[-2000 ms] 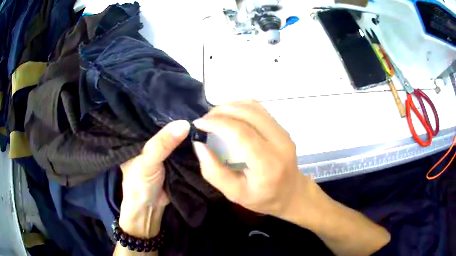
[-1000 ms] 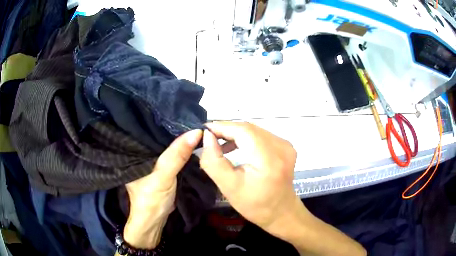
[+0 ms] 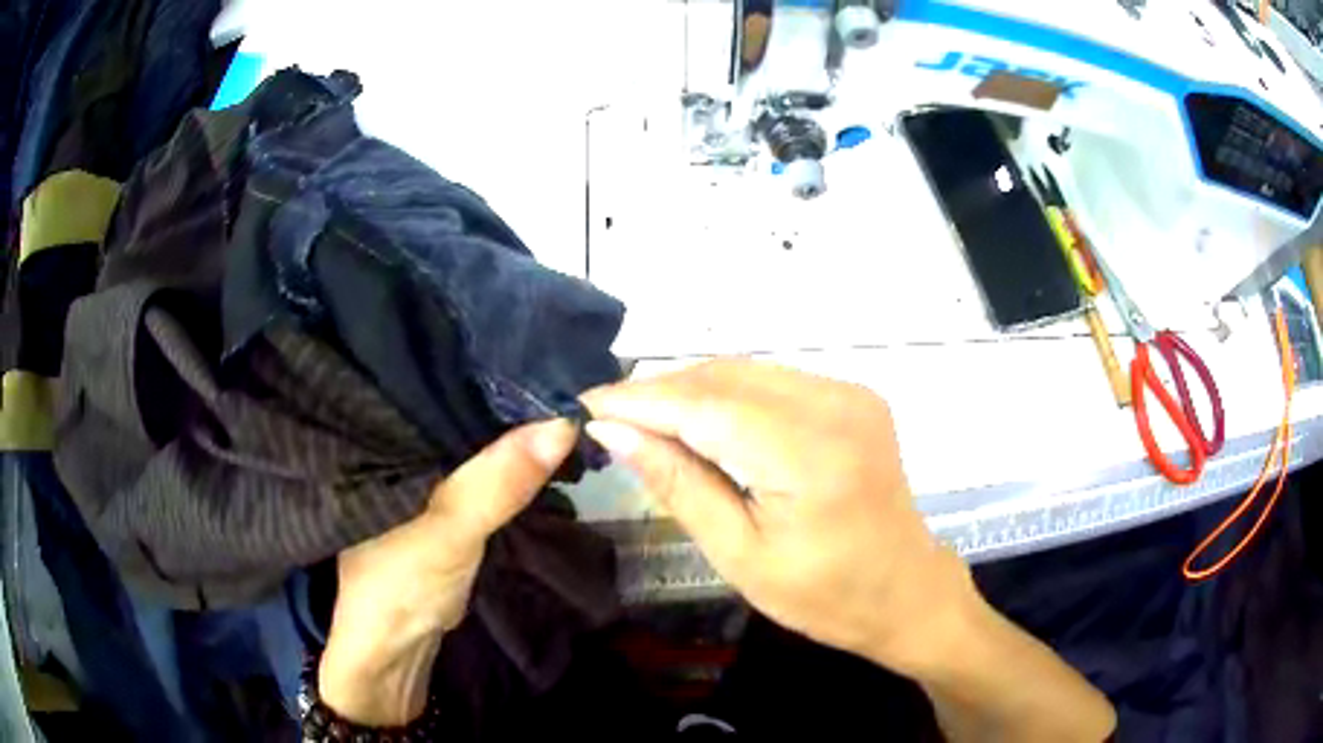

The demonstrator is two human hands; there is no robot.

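Note:
A dark navy garment (image 3: 464, 276) with a brown-black striped lining (image 3: 218, 465) is bunched at the left, over the table and down in front of me. My left hand (image 3: 421, 581), with a dark beaded bracelet at the wrist, pinches the garment's edge between thumb and fingers; its other fingers are hidden under the cloth. My right hand (image 3: 784, 501) pinches the same edge from the right, its thumb and index fingertips beside my left thumb. A small dark bit of cloth shows between and below the fingertips.
The white sewing machine (image 3: 1074, 73) stands at the back; its presser foot area (image 3: 711, 131) is beyond my hands. A phone (image 3: 994, 218), yellow-orange snips (image 3: 1069, 250), a wooden-handled tool (image 3: 1109, 356) and red-handled scissors (image 3: 1172, 399) lie at right. An orange cord (image 3: 1262, 508) hangs at the ruler-marked edge (image 3: 1074, 515).
The small black piece seen between the fingers two seconds ago is now mostly covered. The hands stay together at the garment edge, slightly lower in view. The camera view has shifted, showing more machine.

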